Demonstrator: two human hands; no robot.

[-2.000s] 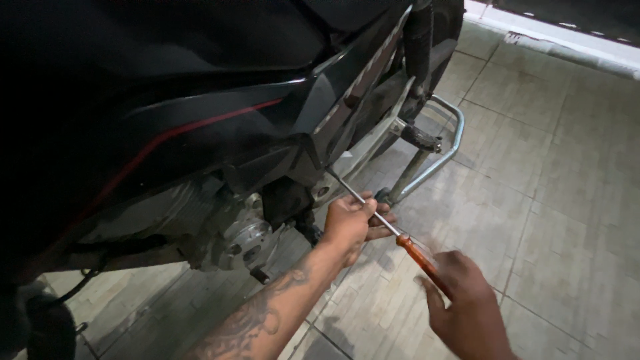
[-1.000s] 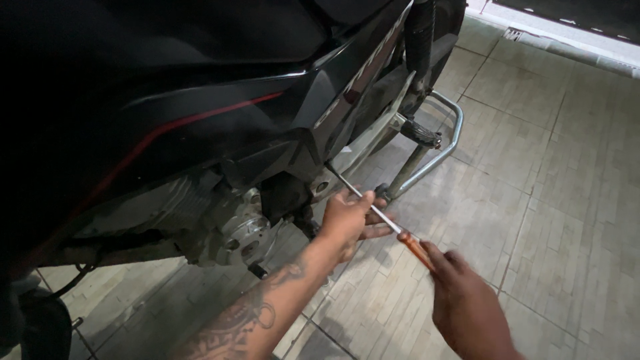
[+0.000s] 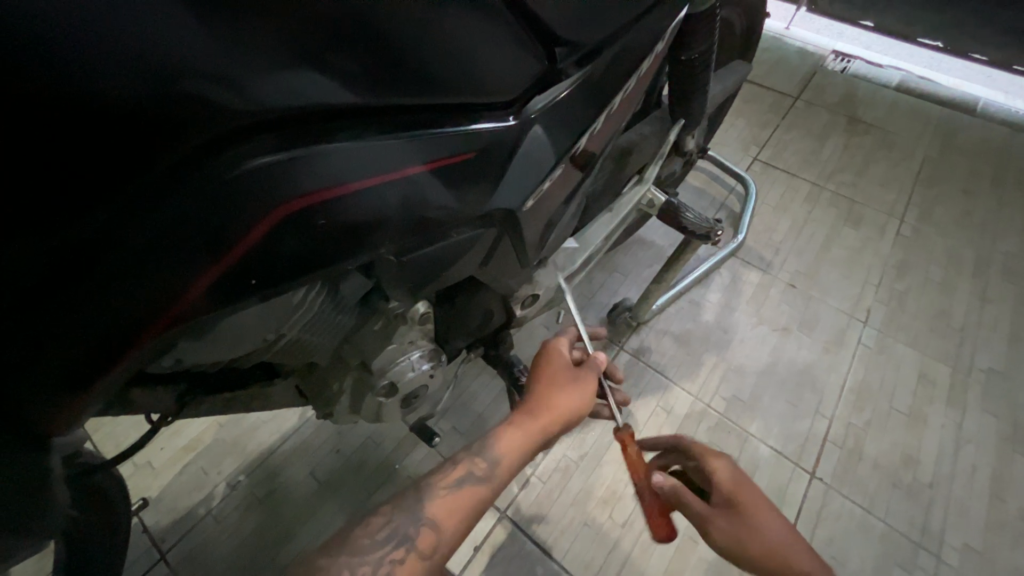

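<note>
A screwdriver with an orange-red handle (image 3: pixel 645 485) slants from the lower right up to the motorcycle's lower side. My left hand (image 3: pixel 570 382) steadies its metal shaft between thumb and fingers. Around the handle curl the thumb and fingers of my right hand (image 3: pixel 704 492), in a loose grip. The shaft's tip is near the lower edge of the black side fairing (image 3: pixel 416 188), by the silver footrest bracket (image 3: pixel 612 240); whether it touches a screw cannot be told. The engine's round metal cover (image 3: pixel 410 372) lies left of my left hand.
A rubber rear footpeg (image 3: pixel 690 220) and a bent metal stand bar (image 3: pixel 740 220) stick out at the right. The gear shift lever's rubber tip (image 3: pixel 426 433) juts out below the engine. Beneath is a tiled floor (image 3: pixel 800 336); a floor drain (image 3: pixel 840 62) lies at the upper right.
The screwdriver's handle end has swung down, so the tool stands steeper. The fingers of my right hand now sit more loosely at the handle's side. My left hand stays at the shaft.
</note>
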